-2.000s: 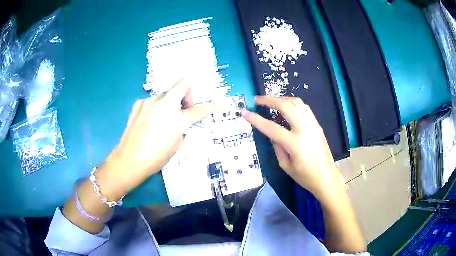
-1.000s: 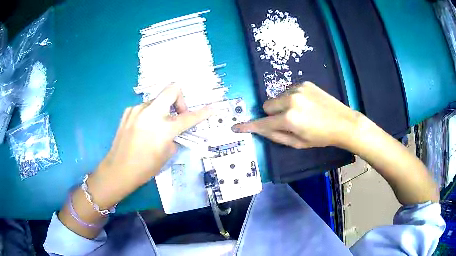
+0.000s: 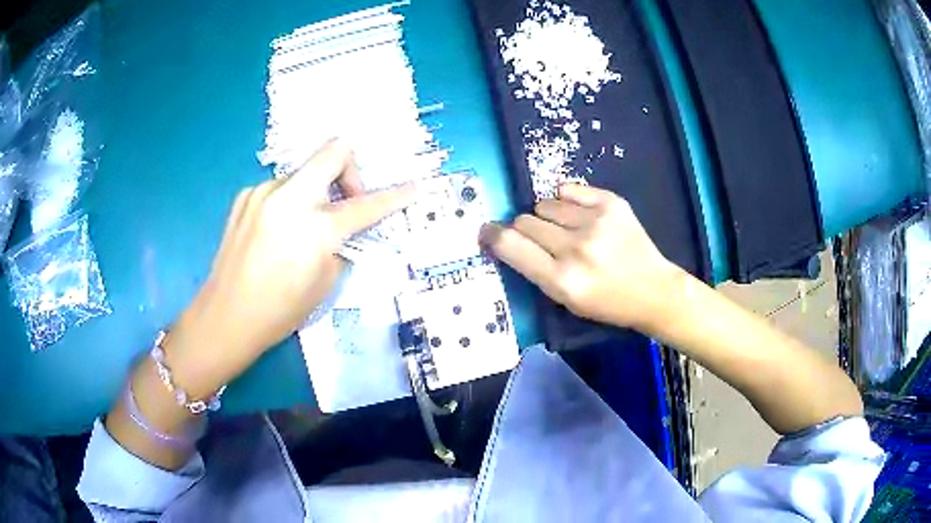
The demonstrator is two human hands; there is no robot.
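A whitish assembly fixture (image 3: 352, 352) with dark holes and metal blocks lies at the bench's near edge, its clamp handle (image 3: 424, 409) pointing at me. My left hand (image 3: 276, 240) is over the fixture's upper left, thumb and index finger stretched toward its upper block; thin rods show under the fingers, but a firm grip is not clear. My right hand (image 3: 587, 255) is just right of the fixture, fingers curled, fingertips near the block's right edge; whether it holds a small part cannot be seen. A stack of thin white rods (image 3: 347, 92) lies above the fixture.
A black mat (image 3: 653, 174) at right bears a bright white pile of small parts (image 3: 556, 56) and a finer, greyer pile (image 3: 549, 158). A second black mat (image 3: 750, 133) lies farther right. Clear bags (image 3: 56, 281) lie at left. Cardboard (image 3: 761, 398) is at lower right.
My right hand first swung over the fixture's right side, then drew back slightly right with its fingers more curled. My left hand stays at the upper block. The whole view has shifted.
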